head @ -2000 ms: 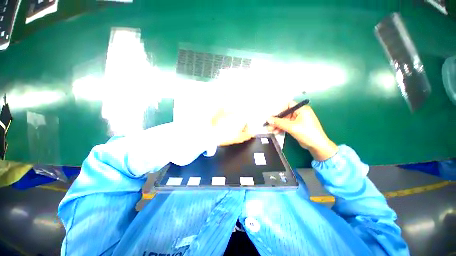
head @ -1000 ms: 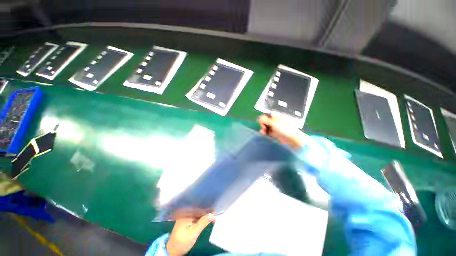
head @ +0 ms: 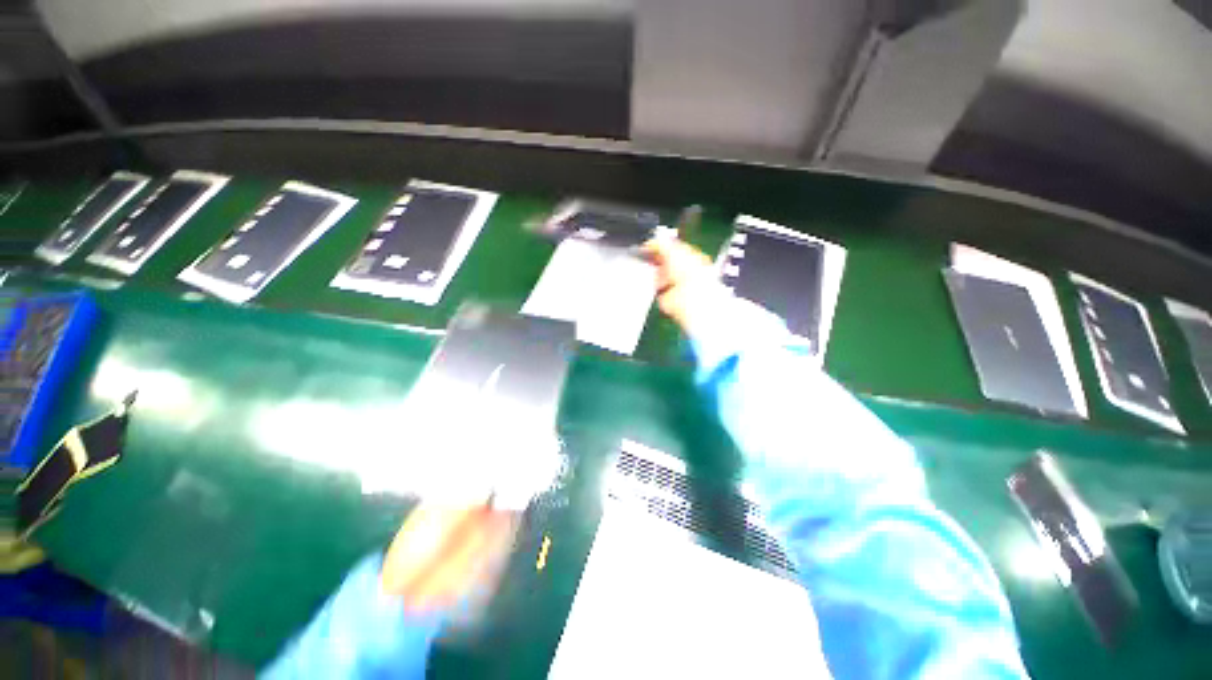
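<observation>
My left hand, blurred, is shut on the lower edge of a dark tablet cover, held over the worktable with its plain logo side showing. My right hand reaches to the conveyor and grips a second cover, tilted and blurred above the lower part of a white liner sheet. A small dark shape by my right fingertips is too blurred to name.
A die-cut sheet and a white sheet lie near the front. More covers on white liners, one of them, line the conveyor. A blue tray and black yellow-edged pieces lie left; a film strip lies right.
My left hand has swung the first cover upright and left. My right hand has let go of it, moved up and left to the conveyor and taken hold of another cover.
</observation>
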